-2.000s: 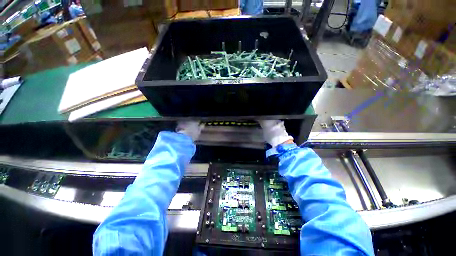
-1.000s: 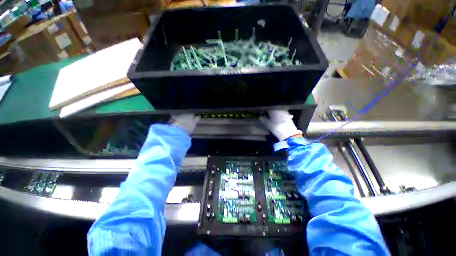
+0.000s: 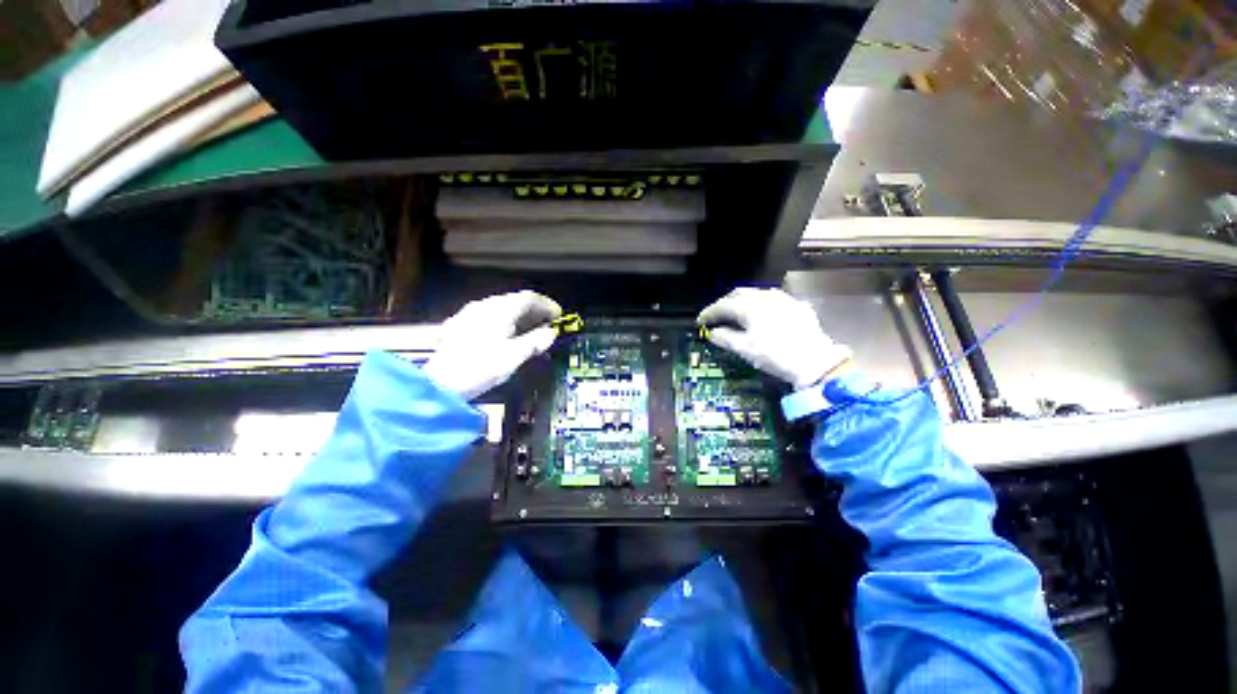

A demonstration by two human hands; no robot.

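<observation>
My left hand point(image 3: 499, 342), in a white glove, pinches a small yellow-and-black component point(image 3: 567, 323) above the top of the left circuit board panel point(image 3: 601, 414). My right hand point(image 3: 776, 335), also gloved, pinches another yellow component point(image 3: 703, 331) at the top of the right circuit board panel point(image 3: 723, 420). Both green panels sit side by side in the black carrier point(image 3: 665, 504), which lies across the conveyor rails. Whether either component touches a board cannot be told. The component foam trays point(image 3: 570, 233) are stacked in the shelf, with yellow-and-black rows on top.
A large black bin point(image 3: 543, 82) with yellow characters stands on the shelf top. White sheets point(image 3: 136, 109) lie at the upper left. Green strips point(image 3: 299, 258) fill a box inside the shelf. A metal rail point(image 3: 1031, 239) runs right. A blue cord point(image 3: 1011, 319) runs from my right wrist.
Both hands have come out of the shelf, back over the carrier, each now with a yellow component. The view has tilted down, showing the bin's front and the foam stack.
</observation>
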